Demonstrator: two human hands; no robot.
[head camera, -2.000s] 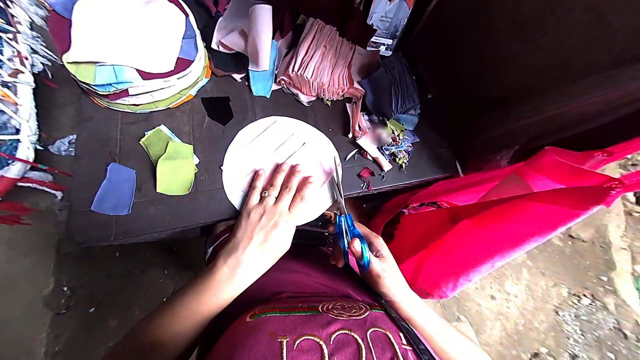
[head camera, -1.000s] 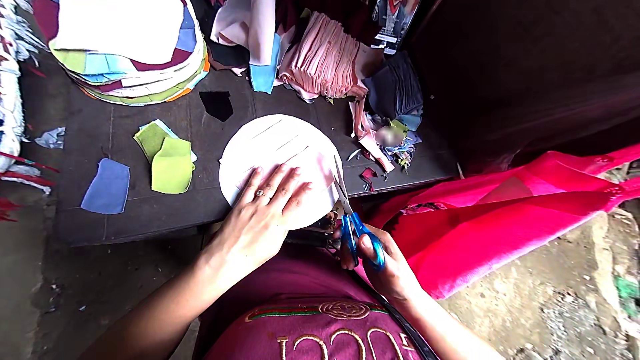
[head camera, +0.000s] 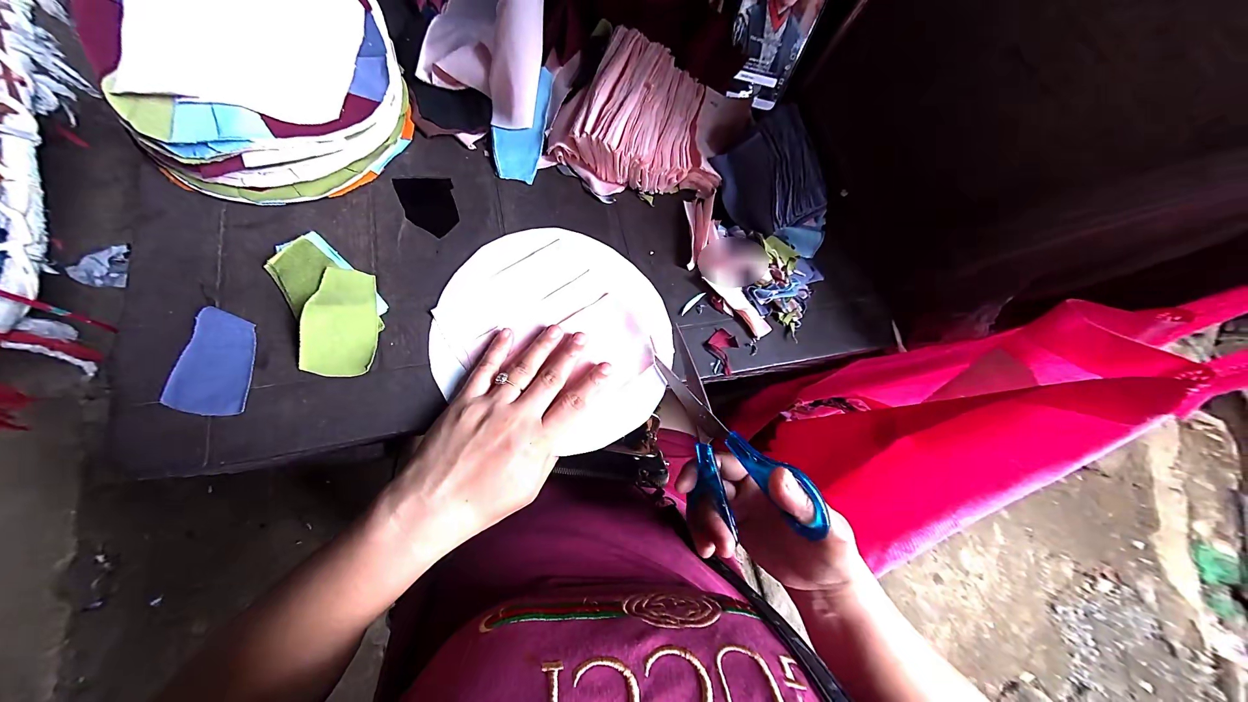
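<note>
A white round piece (head camera: 585, 263) with several dark slits or lines lies at the table's front edge. My left hand (head camera: 497, 429) rests flat on its lower part, fingers a little apart, a ring on one finger. In my right hand (head camera: 770, 517) are blue-handled scissors (head camera: 702, 409), their blades parted at the right rim of the round piece. Left of it lie green fabric pieces (head camera: 339, 324), a blue-violet fabric piece (head camera: 210, 363) and a black fabric piece (head camera: 427, 203).
Stacked multicoloured fabric rounds (head camera: 283, 180) stand at the back left. Behind the white piece are a pink fabric stack (head camera: 634, 117) and a dark fabric stack (head camera: 775, 175), with small scraps (head camera: 780, 292) in front. Bright pink cloth (head camera: 936, 429) hangs at the right of the dark table (head camera: 292, 434).
The scissor blades, nearly together in the earlier frames, are now spread wider at the rim of the round piece. My left hand stays on that piece.
</note>
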